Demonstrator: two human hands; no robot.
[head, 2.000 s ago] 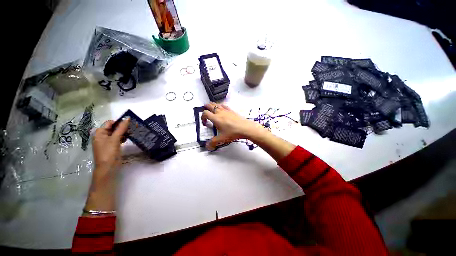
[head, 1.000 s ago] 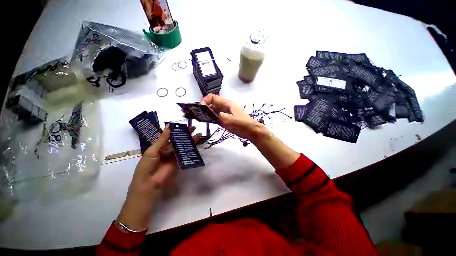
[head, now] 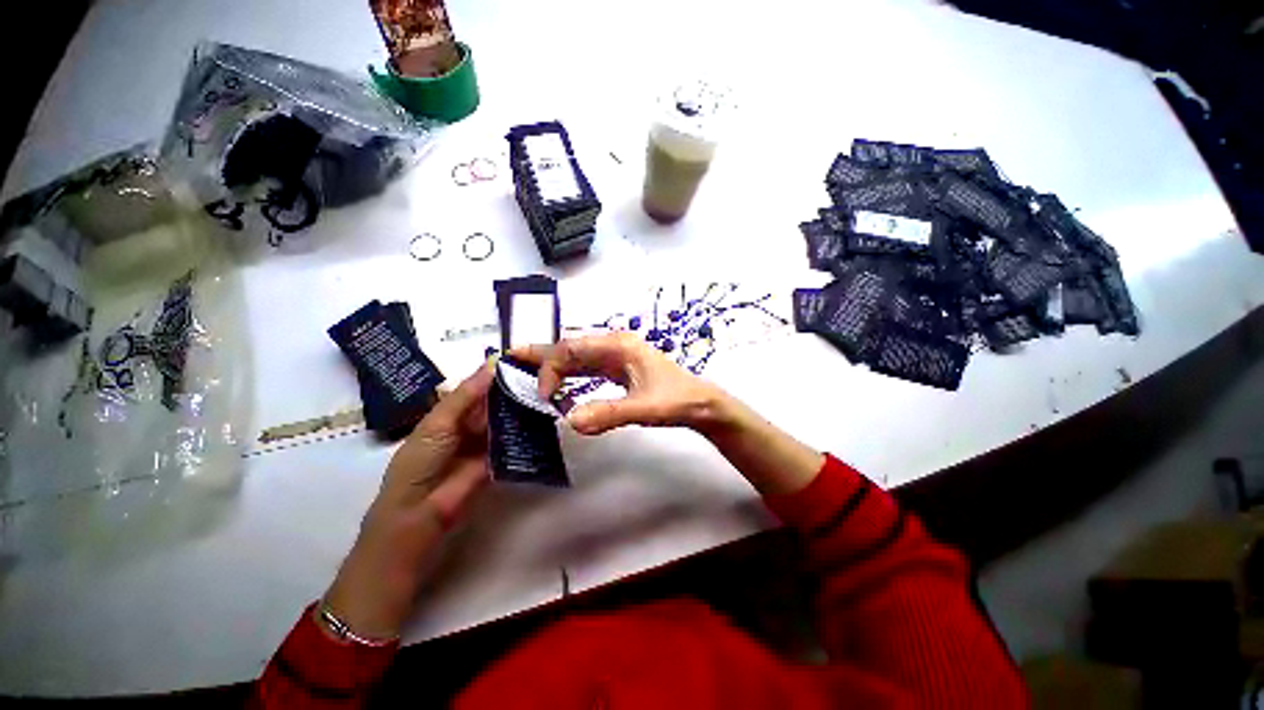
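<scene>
My left hand [head: 441, 465] holds a printed black hang tag [head: 525, 441] by its left edge, with a pale face of a second tag showing at its top. My right hand [head: 624, 382] has its thumb and fingers at the upper right of these tags, pinching there; a thin cord seems to show between the fingers. The small near stack of barcode tags [head: 531, 315] lies just behind my hands. The fanned pile of printed tags [head: 388, 364] lies to the left. Loose tag strings [head: 682, 327] lie right of the near stack.
A tall tag stack [head: 552, 187], a drink cup [head: 677, 164] and a green holder [head: 441, 86] stand further back. Rubber bands [head: 426, 247] lie left of the stack. Clear plastic bags [head: 208, 472] cover the left side. A heap of strung tags [head: 957, 264] lies at right.
My left hand has moved from the printed pile to the middle with a tag. My right hand has lifted a tag from the near stack and brought it against the left hand's tag.
</scene>
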